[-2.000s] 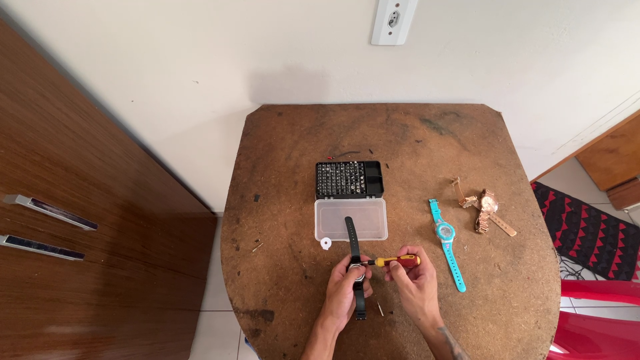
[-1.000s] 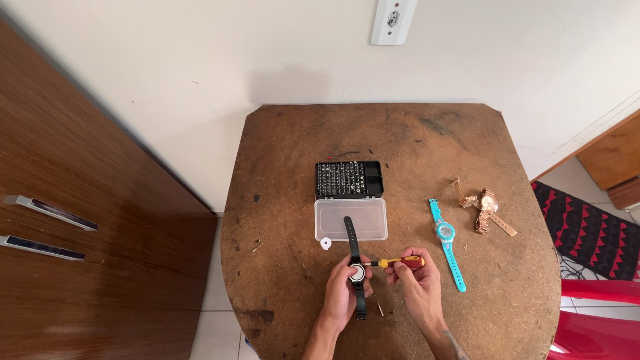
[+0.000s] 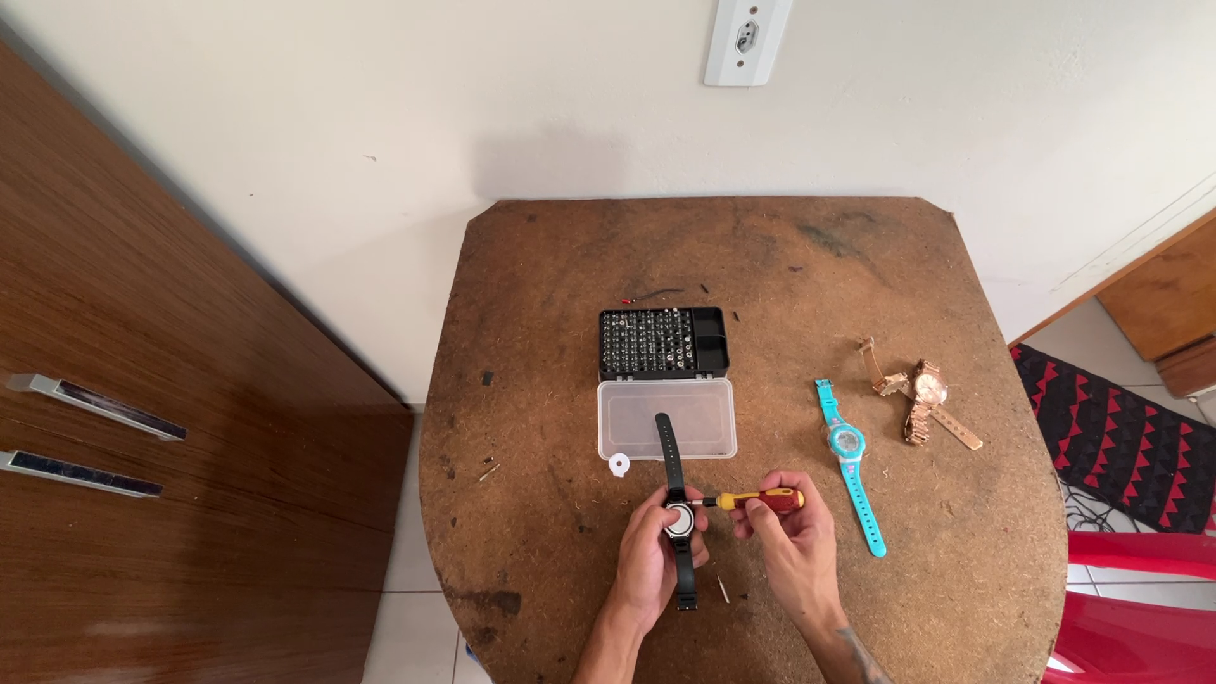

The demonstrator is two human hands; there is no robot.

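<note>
My left hand (image 3: 649, 560) holds a wristwatch with a black strap (image 3: 681, 520), its round, pale face or back turned up and one strap half pointing away from me. My right hand (image 3: 790, 541) grips a screwdriver with a red and yellow handle (image 3: 763, 501). The screwdriver lies nearly level, its tip at the right side of the watch case, by the upper strap joint. Beyond the watch, a black case of small bits (image 3: 649, 342) stands open, with its clear plastic lid (image 3: 667, 418) folded toward me. A small white disc (image 3: 619, 465) lies by the lid's near left corner.
Right of my hands are a turquoise digital watch (image 3: 847, 441), a rose-gold metal watch (image 3: 929, 387) and a tan strap piece (image 3: 956, 428) on the brown wooden table (image 3: 532, 380). A thin metal piece (image 3: 722, 589) lies between my forearms. A wooden cabinet (image 3: 190, 380) stands left, a red chair (image 3: 1130, 627) right.
</note>
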